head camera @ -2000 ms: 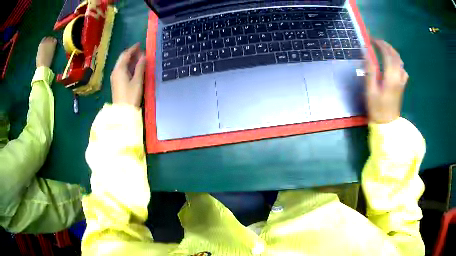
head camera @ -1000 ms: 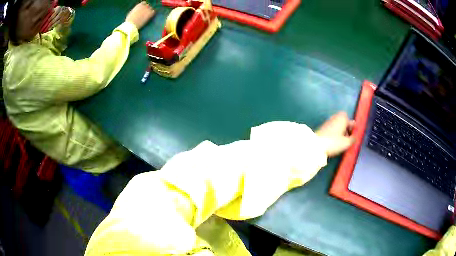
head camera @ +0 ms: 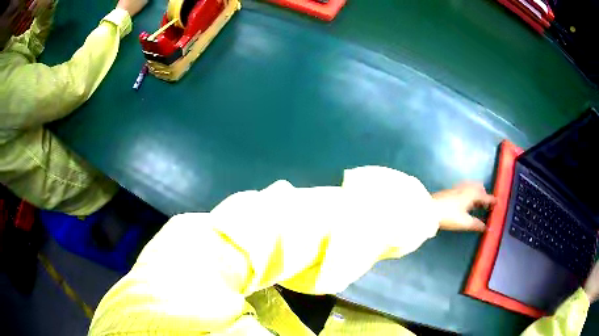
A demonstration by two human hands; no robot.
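An open laptop (head camera: 540,266) lies on an orange-red foam tray (head camera: 486,262) at the right of the green bench, its dark display raised behind the keys. My left hand (head camera: 465,207) is at the tray's left edge, fingertips touching or very near the rim, fingers a little apart. My right hand (head camera: 593,283) is cut off by the right edge of the picture, near the laptop's right front corner. Its fingers are hidden, so its hold cannot be told.
A red tape dispenser (head camera: 190,33) stands at the upper left, with a small marker-like stick (head camera: 140,77) beside it. A neighbour's yellow sleeve (head camera: 82,72) is at the left. Other trays (head camera: 322,8) show at the top. A blue stool (head camera: 85,239) is below the bench.
The laptop and tray, first in front of me, are now at the right edge of the picture. The view has turned left. My left hand stays beside the tray's left rim.
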